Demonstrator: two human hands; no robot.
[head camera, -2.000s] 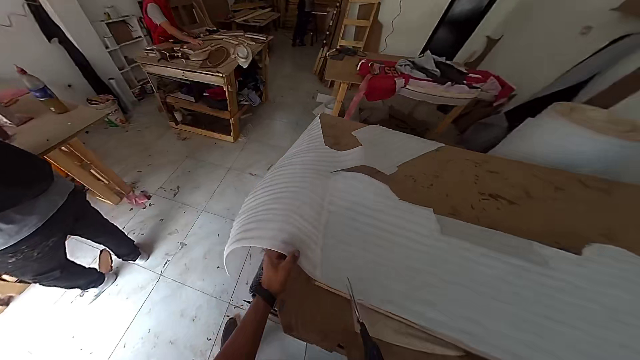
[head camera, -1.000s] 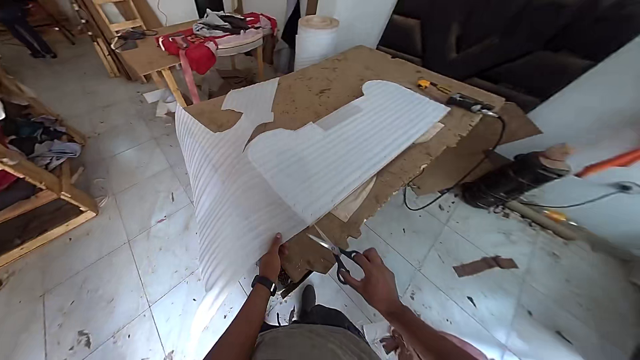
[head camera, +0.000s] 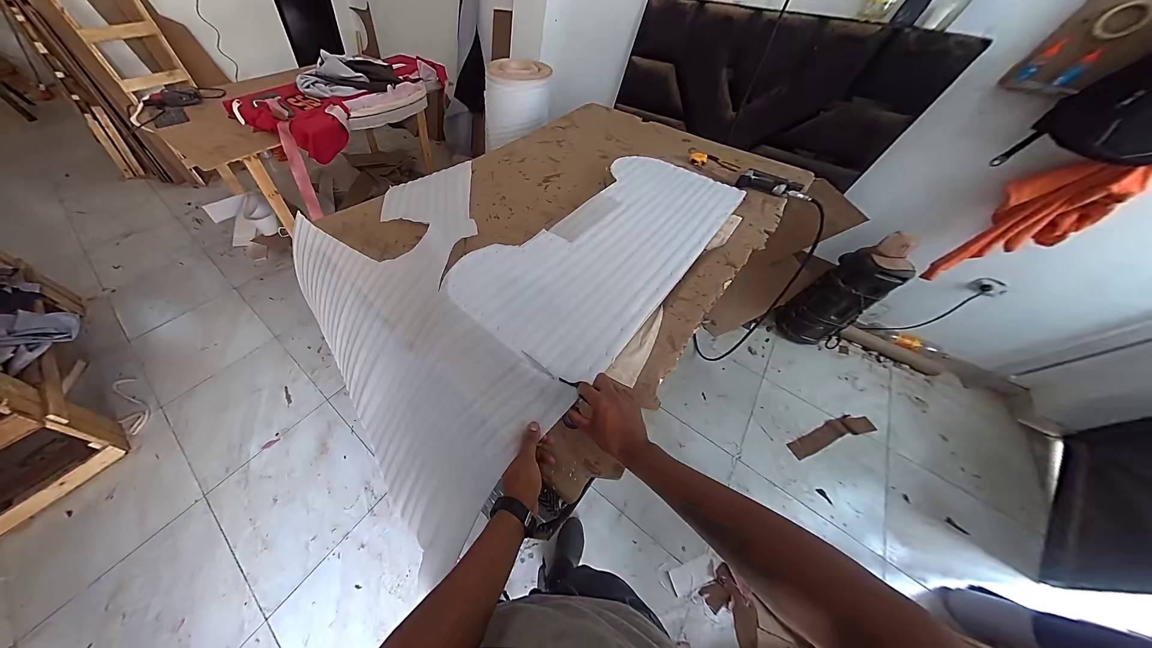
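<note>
A ribbed white foam sheet (head camera: 387, 333) lies over the near left part of a brown board worktable (head camera: 531, 193) and hangs off its left edge. My left hand (head camera: 529, 468), with a dark watch on the wrist, pinches the sheet's near edge. In my right hand (head camera: 610, 416) are scissors (head camera: 551, 369), their blades at the sheet close to the table's near corner; the fingers hide most of the handles. A shaped white foam piece (head camera: 594, 261) with rounded ends extends along the table's right side, a paler patch on it.
A corded black tool (head camera: 769, 184) and a yellow tool (head camera: 700, 159) lie at the table's far right corner. A black cylinder (head camera: 841, 292) stands on the floor at right. Behind are a foam roll (head camera: 517, 103) and a side table (head camera: 216, 135) with red cloth. A wooden frame (head camera: 67, 477) is at left.
The view has swung right since the oldest frame. My right hand, below the sheet's edge with the scissors a second ago, has moved up to it, and the blades now reach onto the foam.
</note>
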